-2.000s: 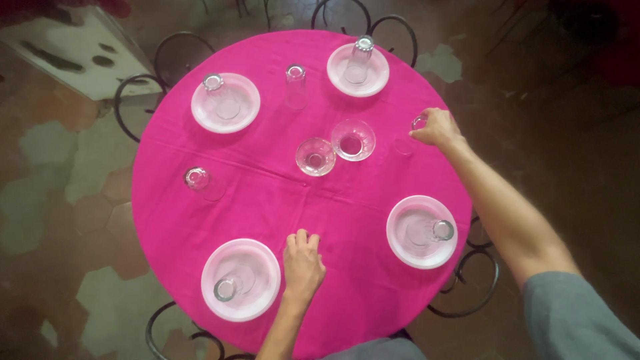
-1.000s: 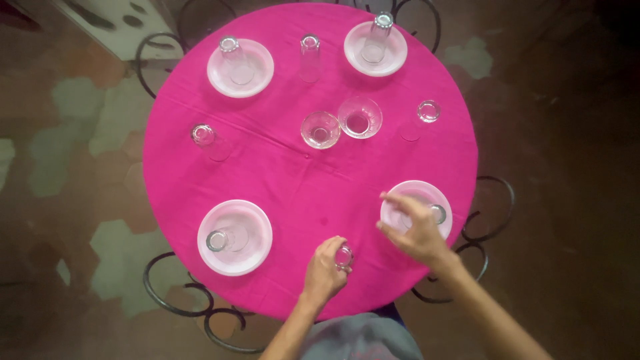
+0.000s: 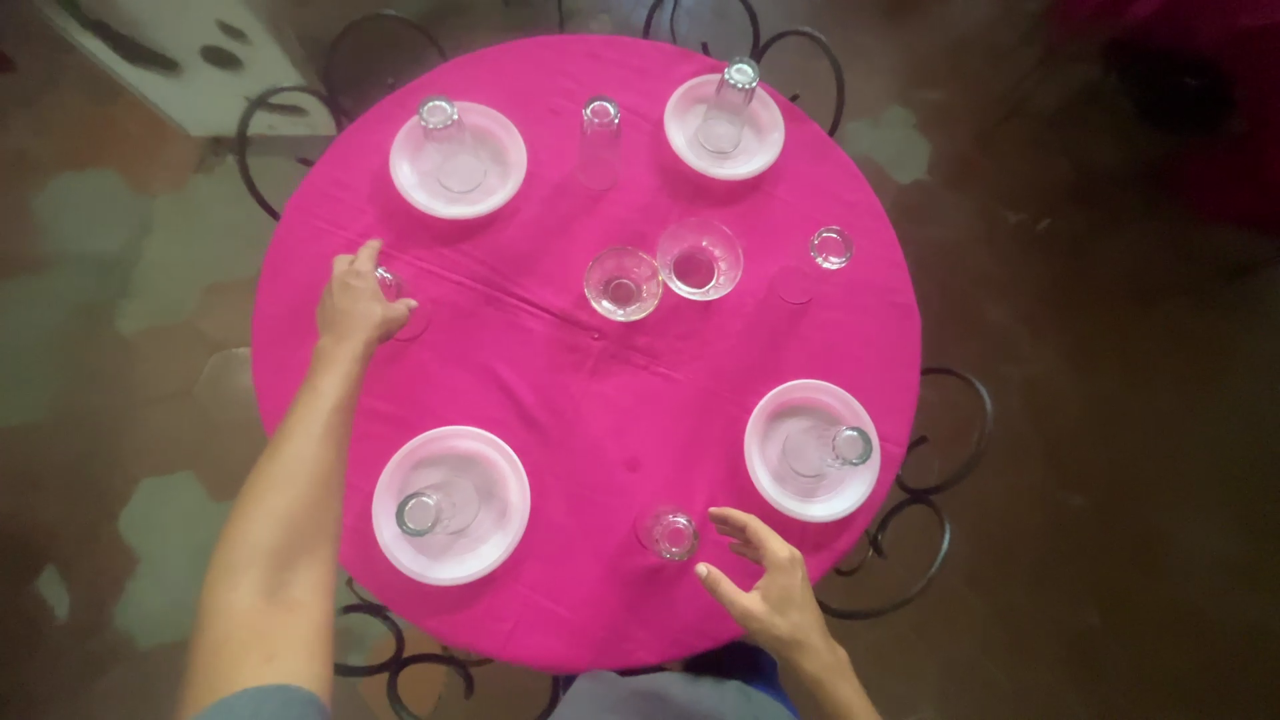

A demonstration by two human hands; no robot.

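On a round table with a pink cloth [image 3: 560,400], my left hand [image 3: 362,298] is around an upside-down drinking glass [image 3: 388,284] at the left edge. My right hand [image 3: 758,580], fingers apart, is just right of another inverted glass [image 3: 674,536] near the front edge, not touching it. Four white plates, at back left [image 3: 500,170], back right [image 3: 770,130], front left [image 3: 455,560] and front right [image 3: 800,400], each bear an inverted glass. Two clear glass bowls [image 3: 622,284] [image 3: 700,260] stand side by side near the middle.
More inverted glasses stand on the cloth at the back [image 3: 600,140] and at the right [image 3: 831,248]. Black curled metal chair parts [image 3: 975,430] surround the table. A whitish panel [image 3: 190,60] is at the upper left, on a patterned tile floor.
My left hand has moved from the front glass to the glass at the left edge. My right hand has moved from the front-right plate to beside the front glass.
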